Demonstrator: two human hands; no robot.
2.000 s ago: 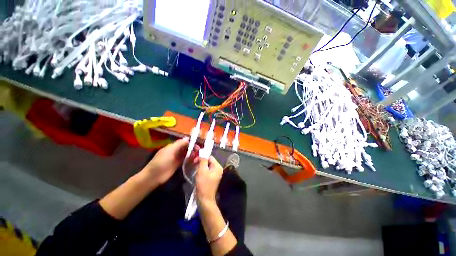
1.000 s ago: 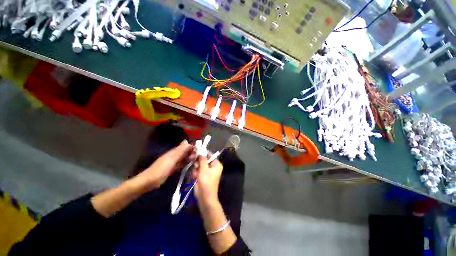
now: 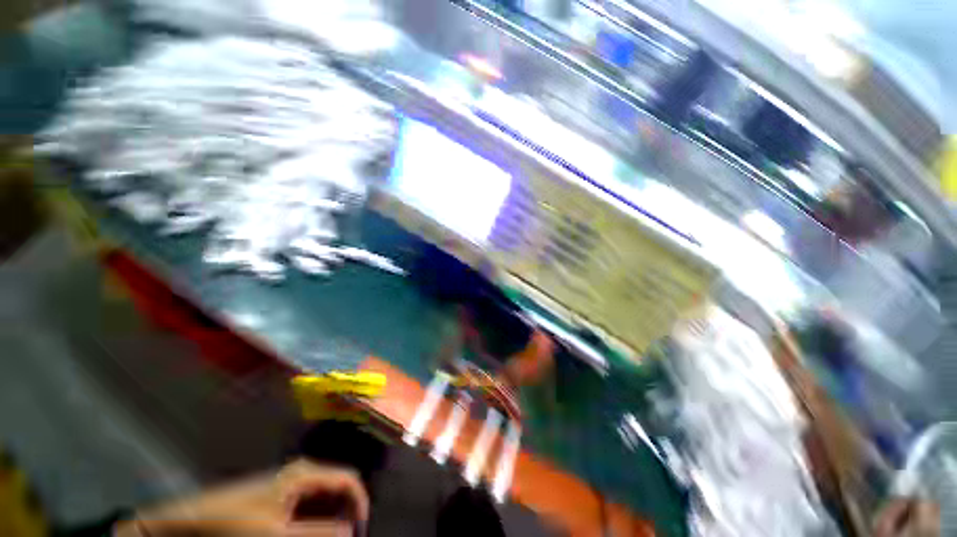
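The view is strongly blurred. My left hand (image 3: 327, 495) is at the bottom edge, left of centre, below the yellow clamp (image 3: 341, 391). Its fingers look curled, and I cannot make out anything in them. A skin-coloured shape at the lower right edge looks like my right hand (image 3: 907, 518), cut off and smeared; its fingers and any hold are unclear. Several white test leads (image 3: 465, 428) stand in a row across the orange fixture strip (image 3: 551, 490). The white cable assembly that was in my hands cannot be made out.
The beige tester (image 3: 614, 278) with its bright screen (image 3: 451, 180) stands behind the strip, with blurred wires (image 3: 483, 383) in front. A large white cable pile (image 3: 231, 136) lies at left. A white cable bundle (image 3: 735, 420) lies at right, beside a brownish heap (image 3: 821, 446). Shelving fills the back.
The view has swung upward, so bench and tester sit lower in the picture. My hands have parted: the left is at the bottom edge, and the right has left the centre.
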